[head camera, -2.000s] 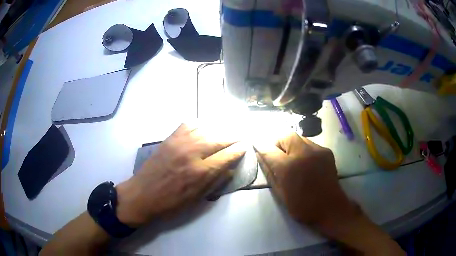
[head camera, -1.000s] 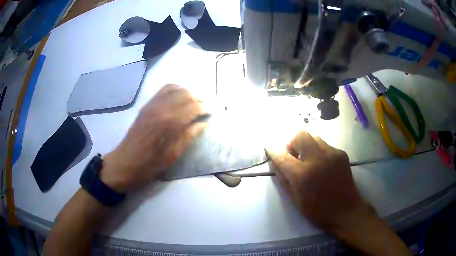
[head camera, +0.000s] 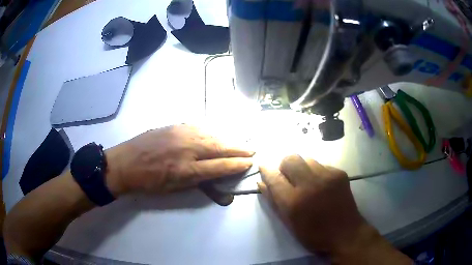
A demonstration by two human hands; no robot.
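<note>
A dark panel with grey backing (head camera: 240, 183) lies below the needle area of the white sewing machine (head camera: 269, 52). My left hand (head camera: 181, 158) lies flat over the panel and covers most of it, fingertips pointing right. My right hand (head camera: 308, 199) is at the panel's right end, fingertips on its edge, close to the left fingertips. Lamp glare hides the panel's far part and the needle. A brown rounded tab (head camera: 220, 196) shows under the panel's near edge.
Grey panels (head camera: 92, 97) and a dark piece (head camera: 44, 161) lie at left. Curled dark pieces (head camera: 147, 39) are at the back. A purple tool (head camera: 362, 115) and scissors with yellow and green handles (head camera: 391, 134) lie right of the machine head.
Over the last second, my left hand has come down and flattened over the panel, its fingers closer to my right hand. Less of the panel shows. The camera view has shifted a little.
</note>
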